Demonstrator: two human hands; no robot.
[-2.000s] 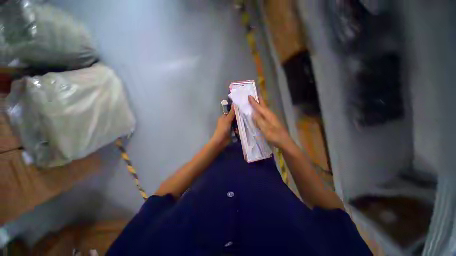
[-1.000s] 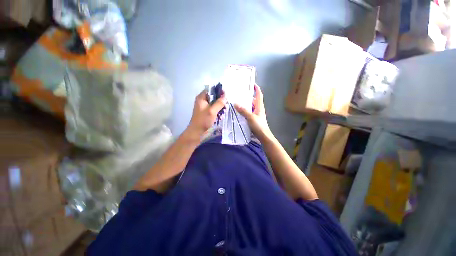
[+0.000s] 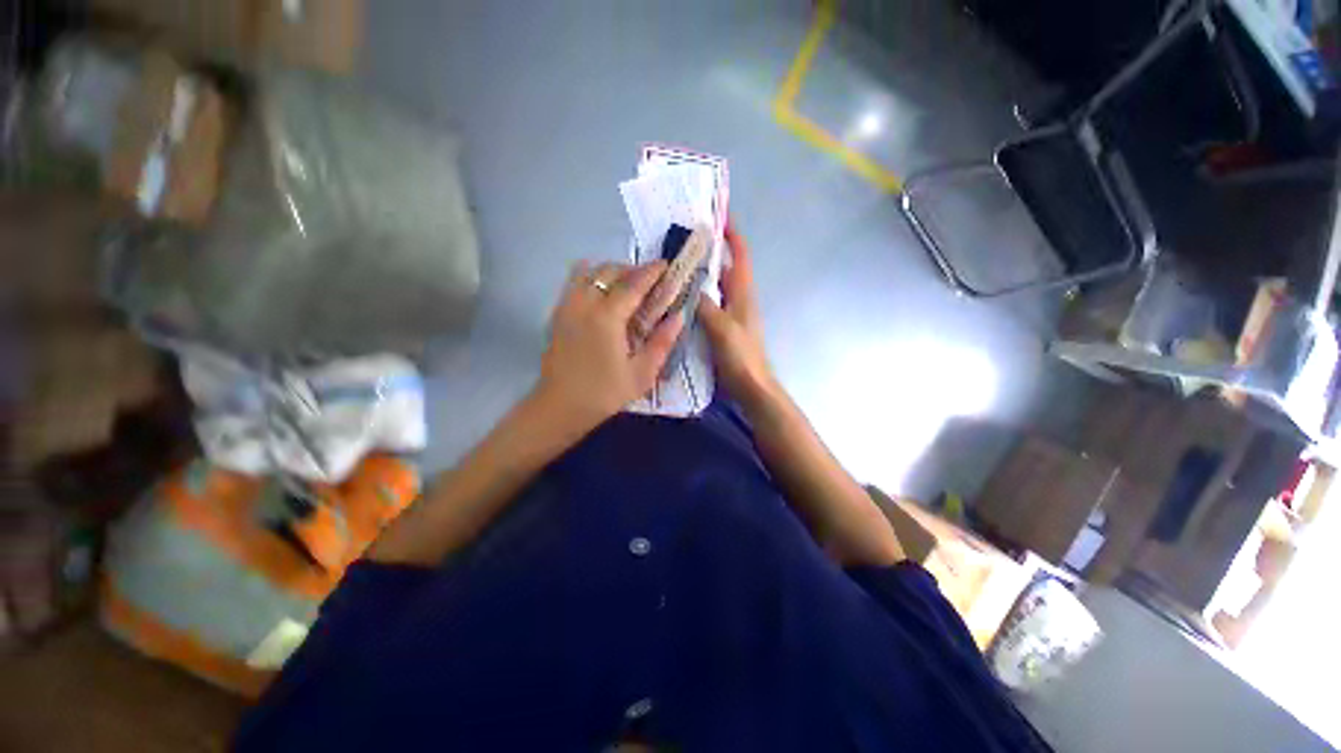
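A flat white stack with a pink edge (image 3: 712, 191) is held upright in front of my body, with loose white slips on its face. My right hand (image 3: 732, 327) grips its right side and lower part, thumb on the front. My left hand (image 3: 600, 336) holds a small beige and black item (image 3: 671, 283), seemingly a strap or small part, against the front of the stack. A ring shows on one left finger. My left fingers hide part of the item.
Wrapped grey-green bales (image 3: 353, 221) and an orange-and-grey sack (image 3: 221, 574) lie at the left. A metal-framed chair (image 3: 1030, 280) stands at the upper right. Cartons (image 3: 1044, 493) and a white patterned roll (image 3: 1041, 633) are at the lower right. Yellow tape (image 3: 838, 143) marks the grey floor.
The view has moved on past the shelf, and the chair and yellow floor line now show. My left hand has moved from beside the stack onto its front with the small item.
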